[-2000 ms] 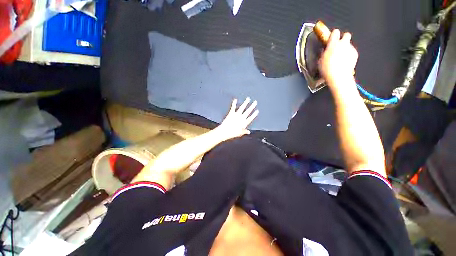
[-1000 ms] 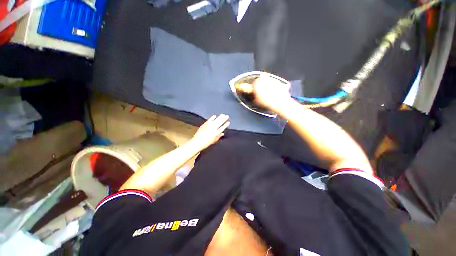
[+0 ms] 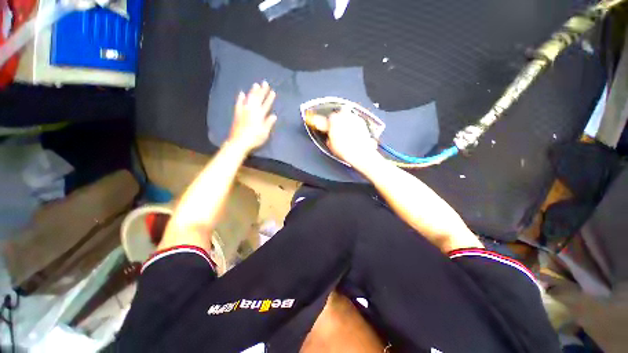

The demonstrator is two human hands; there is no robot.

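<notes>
A blue-grey garment panel (image 3: 227, 83) lies spread on the black ribbed table cover (image 3: 454, 62), near its front edge. The steam iron (image 3: 320, 105) stands on the middle of the panel, its pale-rimmed soleplate pointing left. My right hand (image 3: 351, 134) is closed around its orange-brown handle. My left hand (image 3: 253, 117) lies flat on the left part of the panel, fingers spread and pointing away from me, holding nothing. The cloth under the iron is hidden.
A blue hose (image 3: 420, 160) runs from the iron to a pale wrapped bundle (image 3: 513, 93) at the right. Grey and white pieces (image 3: 284, 7) lie at the far edge. A blue-topped box (image 3: 95, 34) is far left. A cream bucket (image 3: 138, 227) stands below the table.
The iron and my right hand have come from the far right of the panel to its middle. My left hand has moved left and farther up the panel.
</notes>
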